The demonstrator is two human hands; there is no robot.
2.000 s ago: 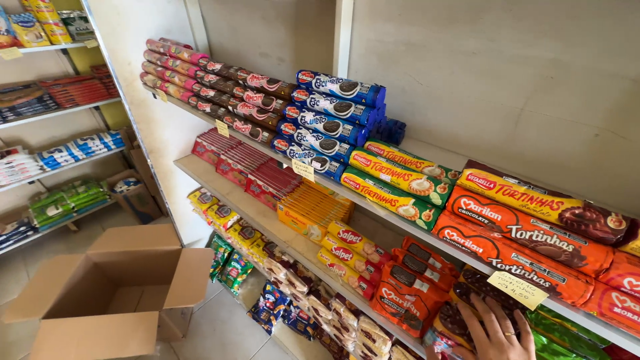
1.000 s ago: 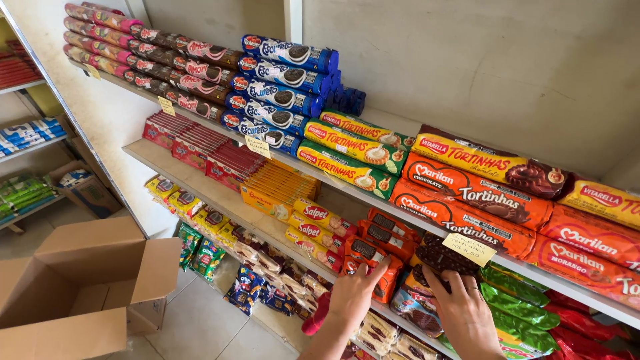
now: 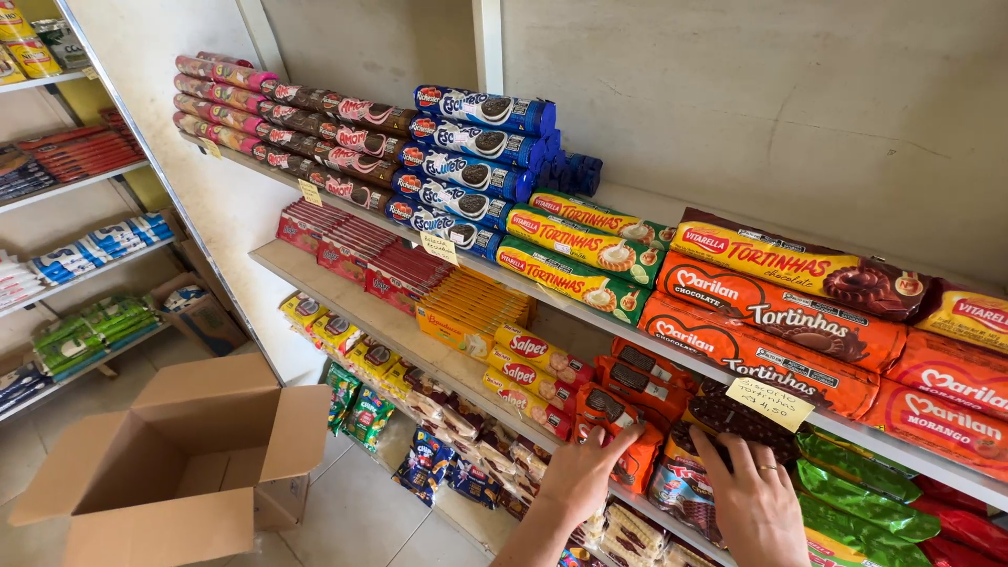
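My left hand (image 3: 579, 476) reaches to the second shelf, its fingertips on an orange biscuit packet (image 3: 634, 457). To its right my right hand (image 3: 748, 488) rests its fingers on a brown biscuit packet (image 3: 736, 413), above a blue and brown wafer packet (image 3: 681, 476). A ring is on one right-hand finger. Neither hand is plainly closed around a packet. Left of the hands lie yellow and red Salpet cracker packets (image 3: 539, 370). Green biscuit packets (image 3: 854, 472) lie right of the right hand. Whether the thumbs touch anything is hard to tell.
An open cardboard box (image 3: 181, 449) stands on the tiled floor at lower left. The upper shelf edge (image 3: 598, 307), with a handwritten price tag (image 3: 770, 403), runs just above my hands and holds stacked Tortinhas packets (image 3: 780, 315). Bagged snacks (image 3: 425, 465) lie on the shelf below.
Two seconds ago only my right hand showed, at the brown packets; my left hand came into view at the orange packets one second ago. Both remain at the same packets.
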